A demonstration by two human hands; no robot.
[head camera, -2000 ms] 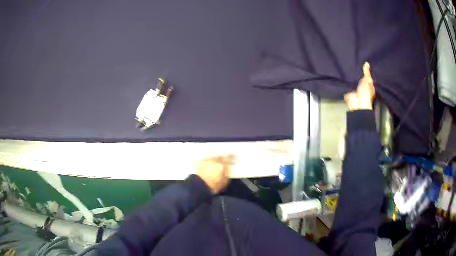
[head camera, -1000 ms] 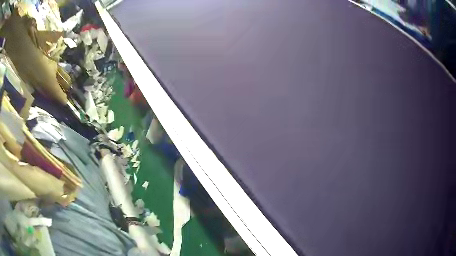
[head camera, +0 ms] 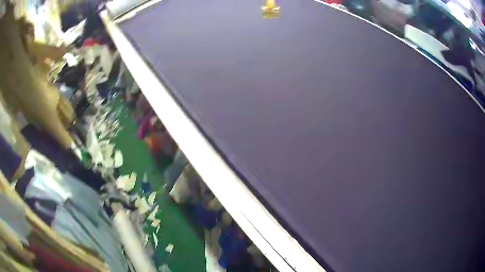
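Dark purple-navy cloth lies flat over most of the cutting table and fills the middle and right of the view. Its near edge runs beside the cream-white table edge, which slants from top left to bottom middle. A yellow-orange item, which looks like the hanging socket, shows above the cloth at the top. Neither my left hand nor my right hand is in the picture.
A green floor strip with pale scraps runs along the table's left side. Grey-blue cloth and brown pieces are piled at the left. Mixed items lie under the table edge. Blurred goods stand beyond the far edge, top right.
The view has swung from the rail end along the table's length. Both hands, the rail and the small white item on the cloth have left the picture. The yellow-orange item has come into view.
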